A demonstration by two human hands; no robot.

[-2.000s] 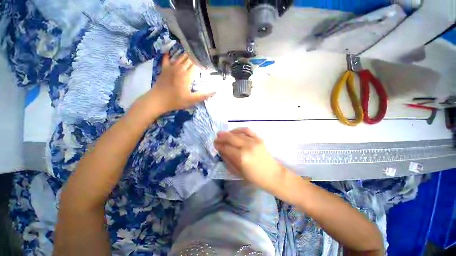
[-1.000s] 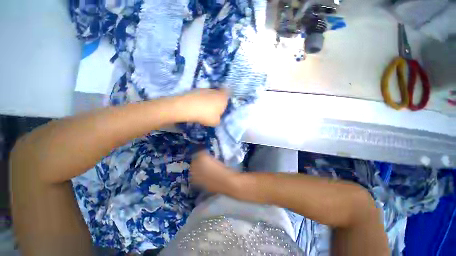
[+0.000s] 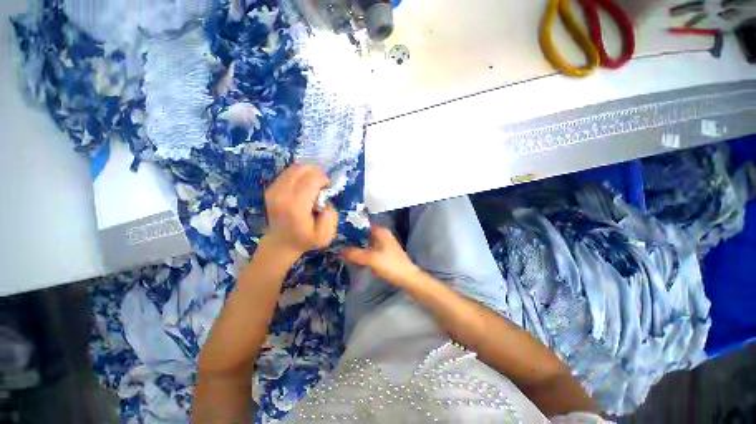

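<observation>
Blue and white floral fabric (image 3: 249, 124) lies bunched over the left of the table and drapes onto my lap. A pale shirred band (image 3: 331, 116) runs from the machine's foot area at the top down to my hands. My left hand (image 3: 300, 207) is closed on the lower end of the band, at the table's front edge. My right hand (image 3: 380, 255) is just right of and below it, at the fabric's edge; its fingertips touch the cloth, and whether they pinch it is unclear. Part of the sewing machine (image 3: 377, 18) shows at the top, cut off.
Scissors with yellow and red handles (image 3: 587, 37) lie at the upper right, blades cut off. A small red-handled tool (image 3: 695, 31) lies farther right. A printed ruler (image 3: 613, 124) runs along the front edge. A pale and blue work bundle (image 3: 605, 281) hangs over the blue bin (image 3: 734, 290).
The view has shifted, and the scissors and machine now sit higher in it. My hands have come closer together at the band's lower end. My left hand has moved down from beside the machine foot.
</observation>
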